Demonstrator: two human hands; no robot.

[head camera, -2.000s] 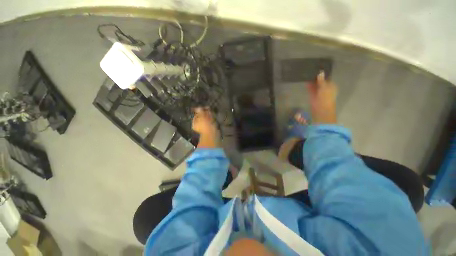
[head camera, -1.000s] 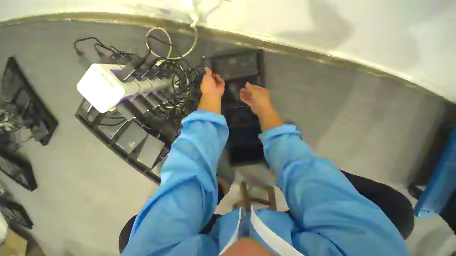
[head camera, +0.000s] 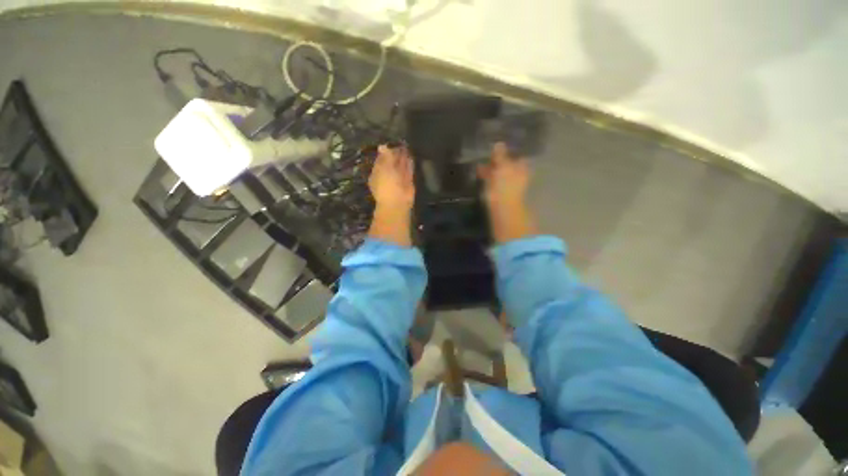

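Observation:
A black device tray lies on the floor in front of me, between my forearms. My right hand is at the tray's right side, its fingers on the near edge of a dark flat device, which is blurred and overlaps the tray's far right edge. My left hand is at the tray's left edge, beside the tangled black cables; blur hides whether it holds anything. A second tray with several devices slants at the left, under the row of chargers.
A white power strip with black chargers stands left of the cables. A pale cable loop lies near the wall. More trays are at the far left. A small wooden stool is between my legs. A blue platform is at the right.
The dark device lay right of the tray under my right hand, was not distinct a second ago, and now shows blurred over the tray's far right edge. Both hands are now at the tray's sides.

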